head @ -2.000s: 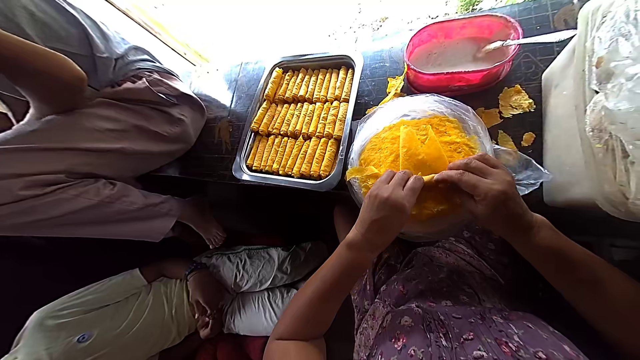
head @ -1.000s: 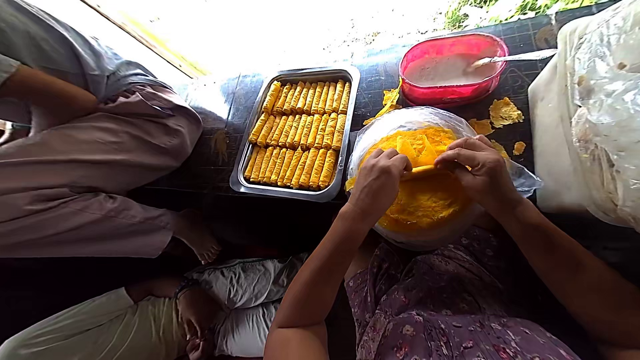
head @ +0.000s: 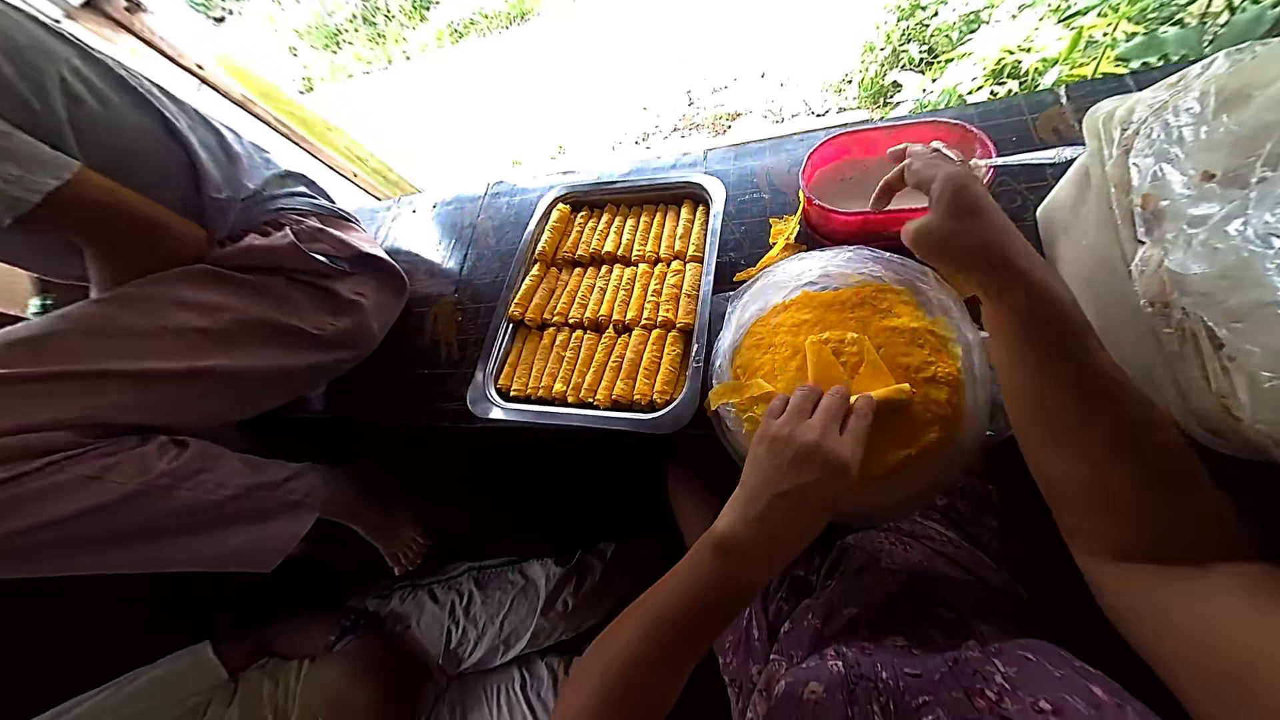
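Note:
My left hand (head: 812, 445) presses on a partly rolled yellow wrapper (head: 850, 375), its pointed flaps loose at the far side. The wrapper lies on a plastic-covered round surface (head: 745, 300) spread with yellow-orange food. My right hand (head: 935, 185) reaches over the red tub (head: 850, 228) of pale liquid; its fingers are bent above the liquid, near the handle of a utensil (head: 1030, 157) resting on the rim. Whether they touch the liquid or the utensil is hard to tell. Left of the round surface stands a metal tray (head: 700, 412) with three rows of slim yellow rolls (head: 600, 295).
Yellow wrapper scraps (head: 780, 245) lie on the dark tabletop (head: 755, 165) between tray and tub. A large pale container (head: 1085, 215) under clear plastic (head: 1215, 240) stands at the right. Two seated people are at the left, one beside the table, one lower down.
My right hand has left the wrapper and moved up to the red tub. My left hand remains on the wrapper, where both hands were before.

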